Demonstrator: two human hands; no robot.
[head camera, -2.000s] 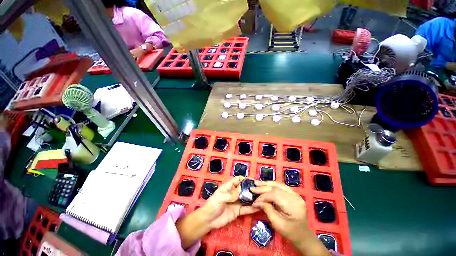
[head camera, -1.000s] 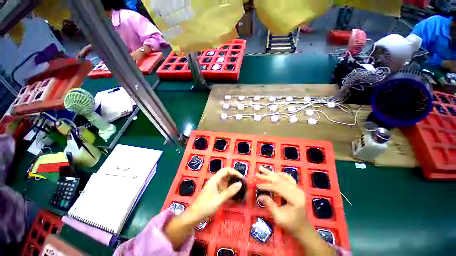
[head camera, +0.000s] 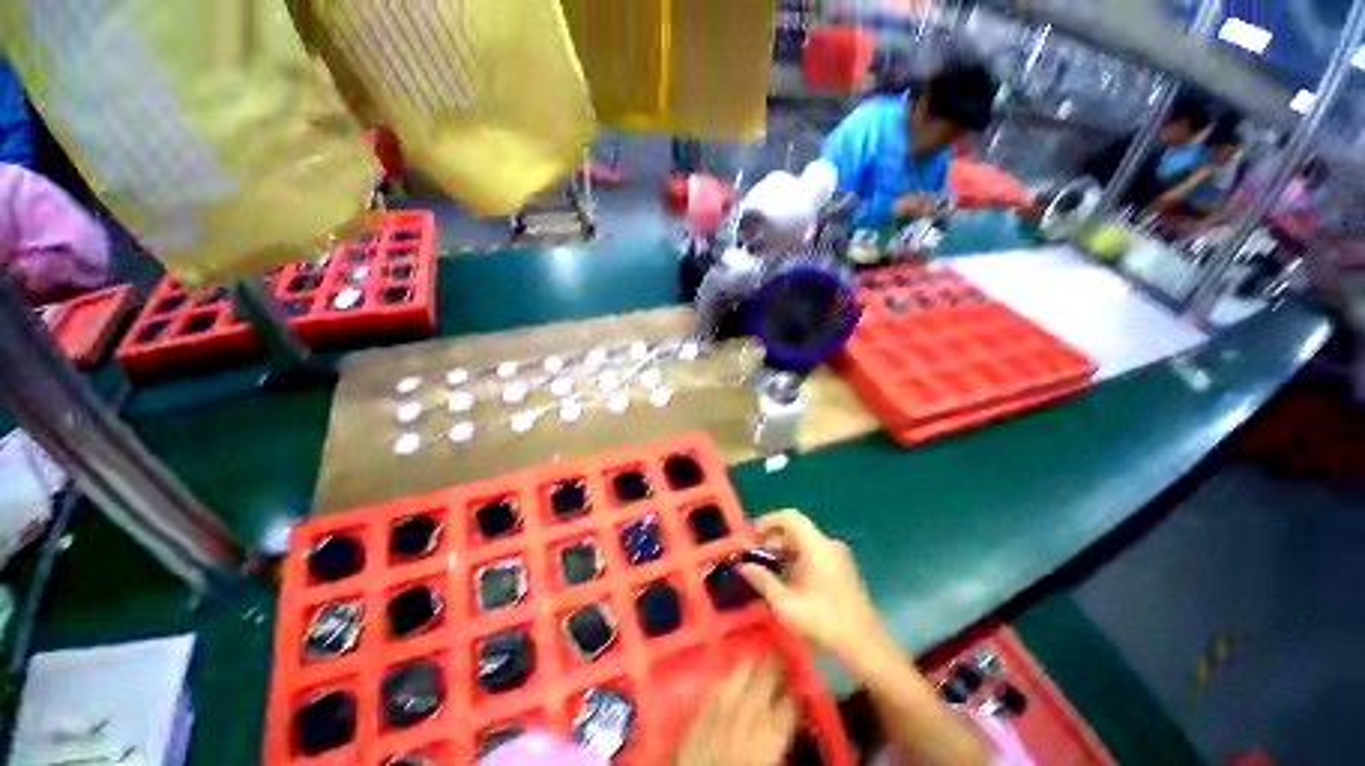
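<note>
The red tray (head camera: 487, 476) lies in front of me, its square pockets holding dark, rounded-square watch bodies, some with shiny film. My right hand (head camera: 816, 587) is at the tray's right side, with thumb and fingers on a dark watch body (head camera: 761, 561) just above a pocket. My left hand (head camera: 744, 718) is low over the tray's lower right part, blurred and cut off by the bottom edge. Its fingertips are unclear, and whether it holds anything cannot be told. A silvery, film-covered unit (head camera: 605, 721) sits left of it.
Behind the tray, a brown board (head camera: 367, 476) carries white discs on wires. A white bottle (head camera: 779, 415) and purple fan (head camera: 804, 317) stand right of it. Stacked red trays (head camera: 973, 392) are farther right. Another red tray (head camera: 1006, 703) is at lower right. A person in blue (head camera: 873, 157) sits beyond.
The view has swung right, so the tray and board appear farther left. My hands have moved to the tray's right side. My right hand, open a second ago, now grips a watch body.
</note>
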